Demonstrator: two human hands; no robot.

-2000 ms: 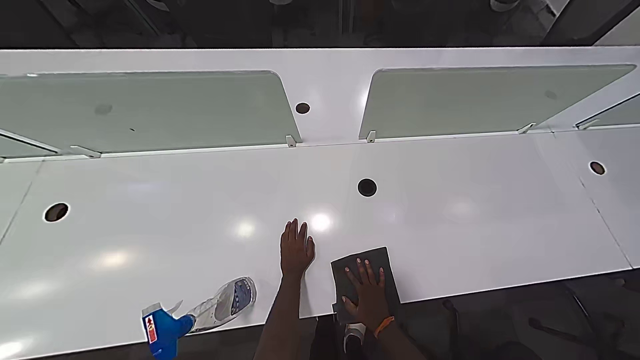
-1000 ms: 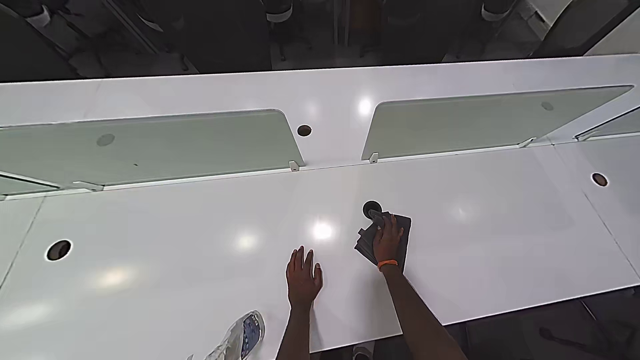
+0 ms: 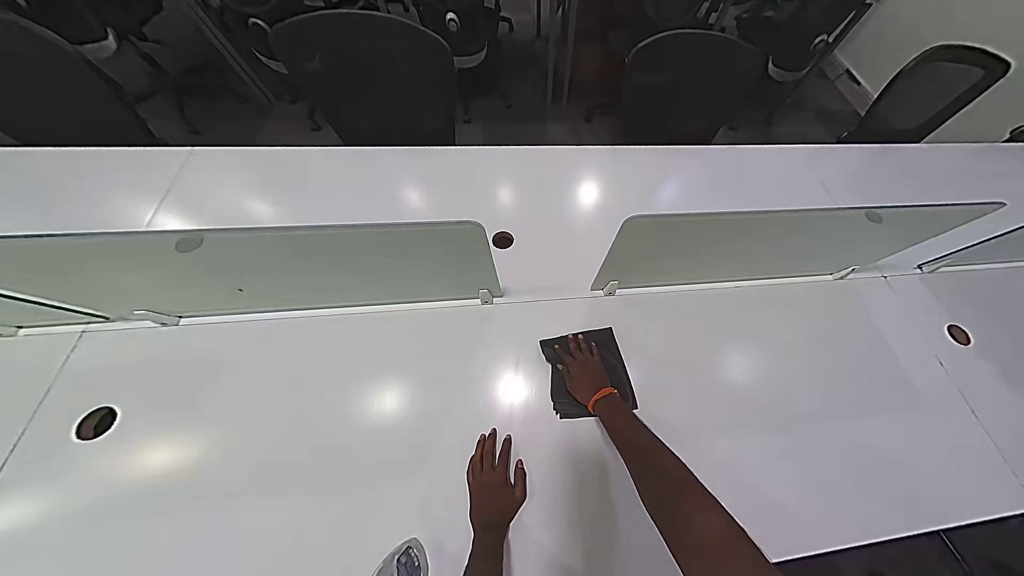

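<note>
A dark folded cloth (image 3: 620,372) lies on the white desk (image 3: 304,448), close to the foot of the right glass divider. On top of it my right hand (image 3: 586,376) rests palm down, fingers spread, with an orange band at the wrist. My left hand (image 3: 494,488) lies flat on the bare desk, lower and to the left, holding nothing. At the bottom edge shows part of a clear spray bottle (image 3: 406,558); its other end is out of view.
Two frosted glass dividers, left (image 3: 344,268) and right (image 3: 760,248), stand on small clamps across the desk. Round cable holes (image 3: 96,423) pierce the top, one (image 3: 502,240) between the dividers. Dark office chairs (image 3: 364,72) stand beyond the far edge.
My right hand and the cloth have moved away from the near edge, toward the dividers. The cable hole visible near the cloth earlier is now hidden. The view has shifted, leaving the bottle mostly out.
</note>
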